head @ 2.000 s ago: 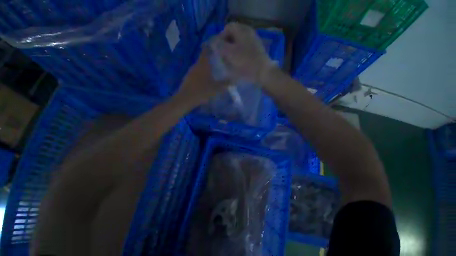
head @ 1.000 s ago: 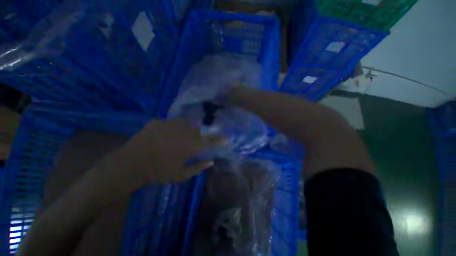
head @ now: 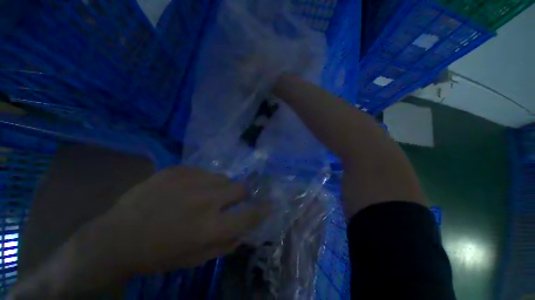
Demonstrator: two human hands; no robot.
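Observation:
A clear plastic bag [head: 220,111] lies crumpled in a blue crate [head: 342,58] in front of me. Dark parts [head: 256,124] show in its opening. My right hand [head: 278,85] reaches into the bag; its fingers are hidden by the plastic, so its grip cannot be told. My left hand [head: 202,214] is at the near edge of the bag, its fingers bent on the plastic. A second bag [head: 299,234] with dark contents lies in the nearer crate just below. The picture is dim and blurred.
Stacked blue crates [head: 88,64] stand at the left. More blue crates [head: 405,58] with paper labels, topped by a green crate [head: 498,10], stand at the upper right. A pale flat sheet [head: 409,124] lies on the green floor [head: 469,176]. Another blue crate stands at the far right edge.
The view has moved closer to the bag. The hands have parted from above the far crate; the right now reaches inside the bag, the left is at its near edge. The bag is spread wider.

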